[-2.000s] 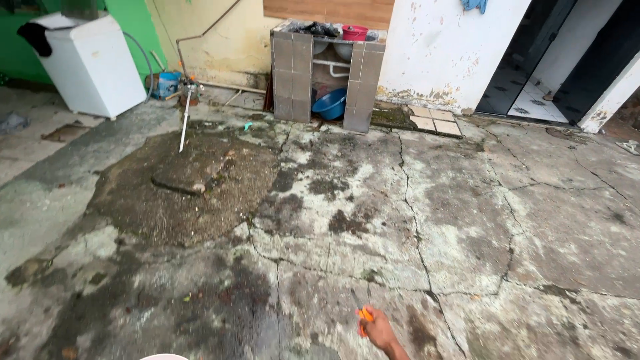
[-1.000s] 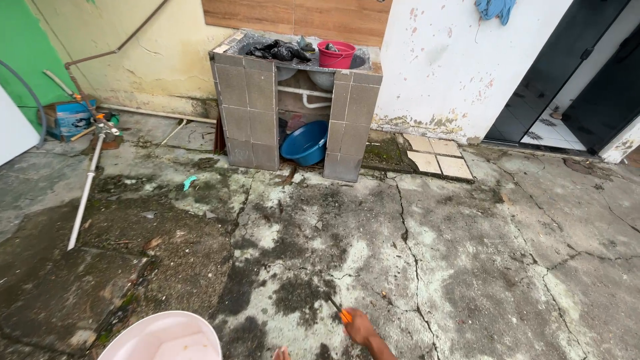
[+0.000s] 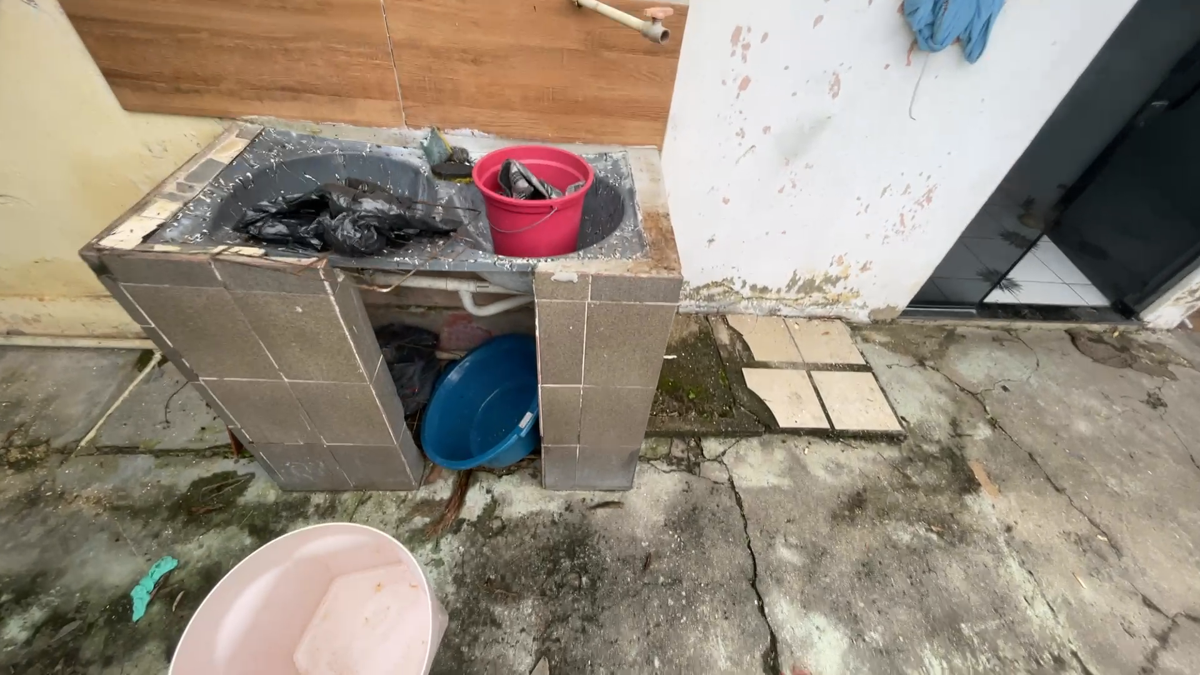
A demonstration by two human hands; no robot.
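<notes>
Neither of my hands shows in the view now. At the bottom left, a pale pink plastic tub [image 3: 366, 609] is seen from above, its inside bare apart from small specks; whatever holds or supports it is hidden. Ahead stands a tiled double-basin wash sink [image 3: 600, 347]. A crumpled black plastic bag [image 3: 347, 220] lies over its left basin. The red bucket [image 3: 534, 220], with dark material inside, sits at the right basin. Under the sink a blue plastic basin [image 3: 483, 403] leans tilted between the tiled supports, beside another dark bag [image 3: 408, 366].
A tap [image 3: 647, 26] juts from the wall above the sink. Beige floor tiles [image 3: 787, 398] form a low raised patch right of it. A teal scrap [image 3: 152, 586] lies on the cracked concrete [image 3: 844, 562]. A dark doorway [image 3: 1041, 234] is at the right; blue cloth [image 3: 952, 23] hangs on the wall.
The view has moved closer to the sink. My hand with the orange-handled tool, seen low in both earlier frames, has left view. More of the pink tub shows.
</notes>
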